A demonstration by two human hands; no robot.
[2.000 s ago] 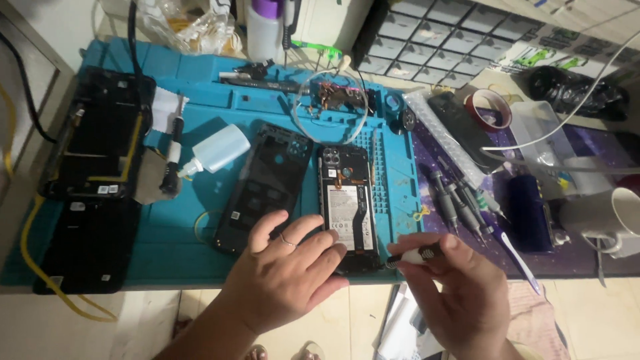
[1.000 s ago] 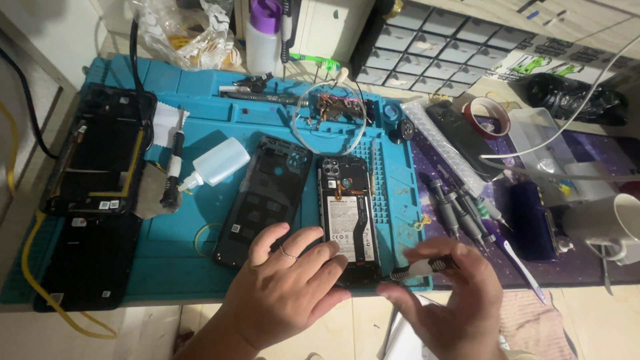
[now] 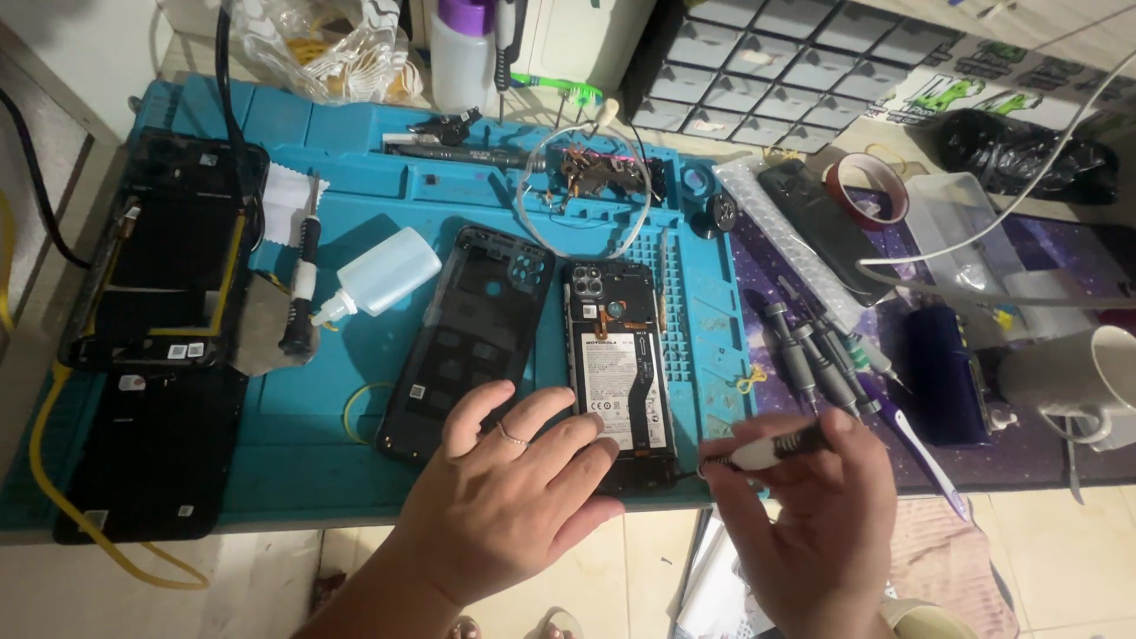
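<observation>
An opened Motorola smartphone (image 3: pixel 617 364), its battery and flex cables exposed, lies on a blue silicone repair mat (image 3: pixel 302 426). My left hand (image 3: pixel 524 479) rests with spread fingers over the phone's lower left side, holding nothing. In my right hand (image 3: pixel 799 524) is a black and white precision screwdriver (image 3: pixel 768 451), held nearly level, its tip at the phone's lower right corner; the exact contact cannot be made out. Left of the phone lies a black back cover (image 3: pixel 470 346), its lower end partly behind my left hand.
A dropper bottle (image 3: pixel 388 271), a second screwdriver (image 3: pixel 303 275) and another disassembled phone (image 3: pixel 169 257) lie to the left. Several grey screwdrivers (image 3: pixel 799 364) and a purple toothbrush (image 3: pixel 919 453) lie right. A looped white cable (image 3: pixel 524 200) and small parts (image 3: pixel 603 173) sit behind.
The screwdriver in my right hand has tipped a little and its tip stays by the phone's lower right corner. My left hand remains over the phone's lower left side.
</observation>
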